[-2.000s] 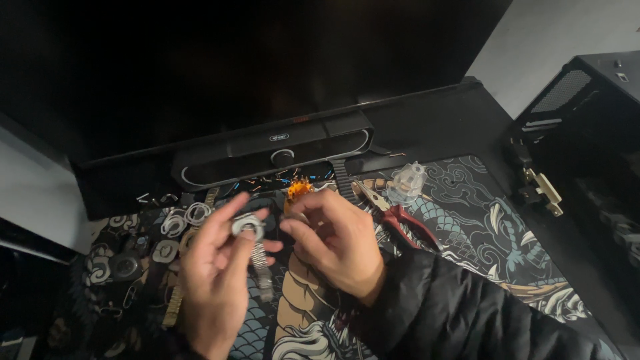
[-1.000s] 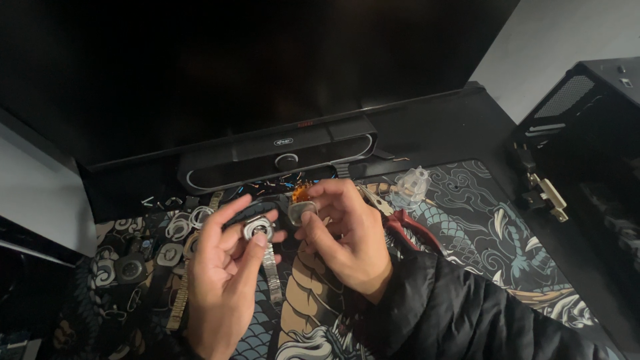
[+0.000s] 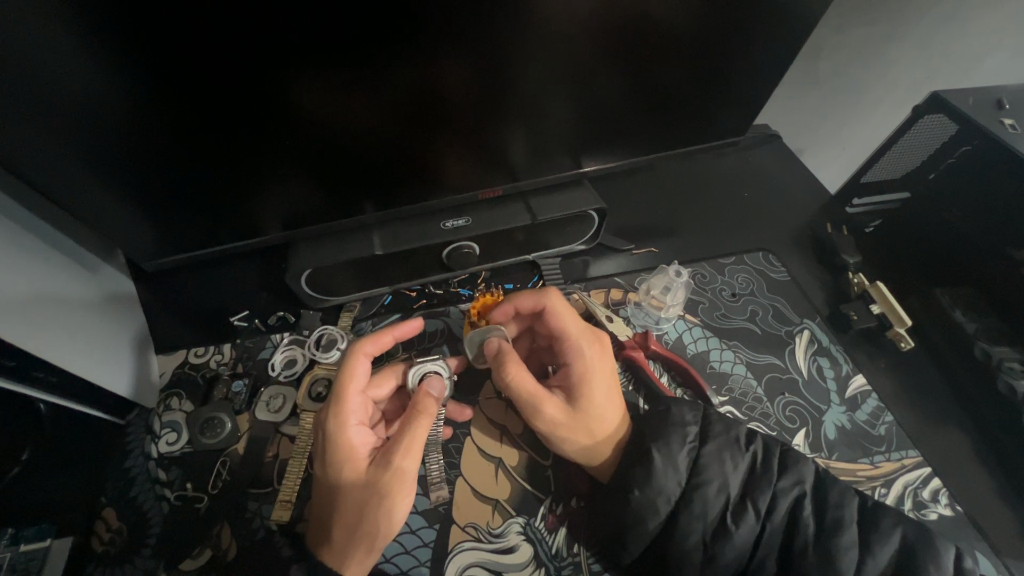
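My left hand [image 3: 376,448] holds a silver wristwatch [image 3: 430,379] by its case, thumb pressed on the round metal case, while its metal link bracelet [image 3: 435,464] hangs down toward the mat. To the right of it, my right hand [image 3: 560,372] pinches a thin, round, greyish metal disc [image 3: 486,346] between thumb and fingers. The disc and the watch are apart. Just behind the disc stands an orange object [image 3: 483,307] with thin tips, partly hidden by my right hand. Red-handled pliers [image 3: 652,356] lie to the right of that hand.
Watch parts, white rings [image 3: 289,357] and a gold-coloured watch [image 3: 296,464] lie left on the patterned mat [image 3: 744,360]. A clear plastic piece [image 3: 663,292] sits behind the pliers. A black speaker bar [image 3: 448,252] stands below a large screen [image 3: 416,104]; a black case [image 3: 952,208] is at right.
The greyish disc in my right hand, not visible two seconds ago, now shows. The watch is still in my left hand.
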